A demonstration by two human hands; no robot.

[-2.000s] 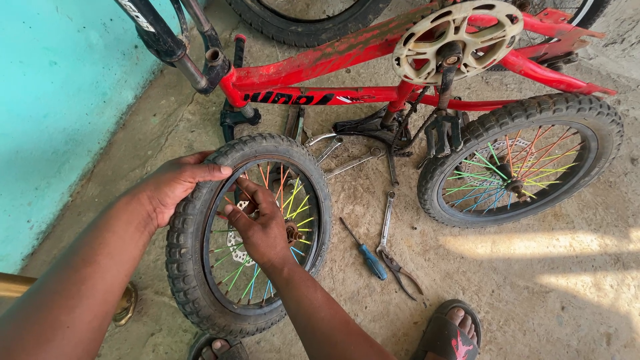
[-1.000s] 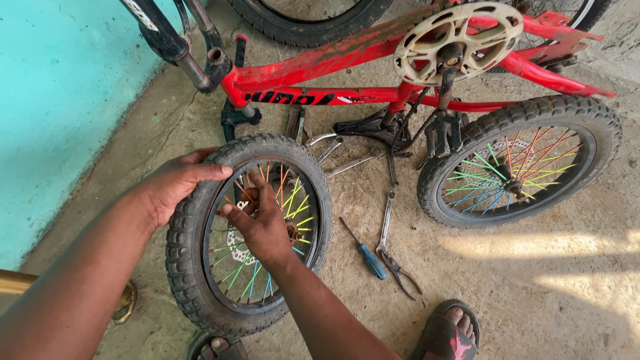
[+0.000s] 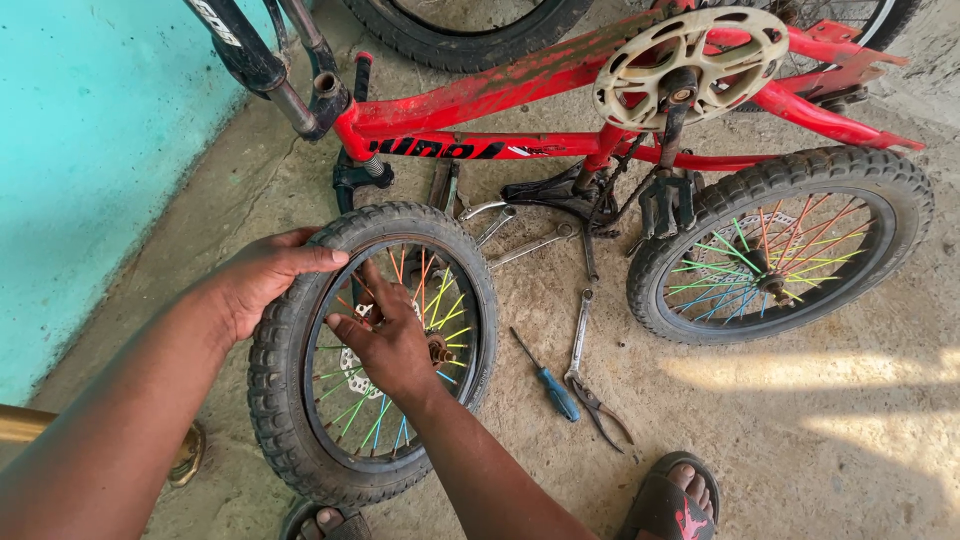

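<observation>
A small bicycle wheel (image 3: 480, 352) with a knobby tyre and spokes in orange, yellow, green and blue stands tilted before me. My left hand (image 3: 262, 281) grips its tyre at the upper left, thumb toward the rim. Among the spokes on the left side is my right hand (image 3: 390, 337), its thumb and fingers apart near the orange ones; whether they pinch a spoke I cannot tell. Just right of that hand is the rusty hub (image 3: 440, 349), with a brake disc (image 3: 356, 375) behind the spokes.
Beyond lies a red bicycle frame (image 3: 480, 101) with a chainring (image 3: 615, 90). A second knobby wheel (image 3: 652, 300) rests at right. A blue-handled screwdriver (image 3: 559, 394), pliers (image 3: 596, 409) and several wrenches (image 3: 581, 322) lie on the concrete. A turquoise wall (image 3: 97, 150) borders the left; my sandalled feet are below.
</observation>
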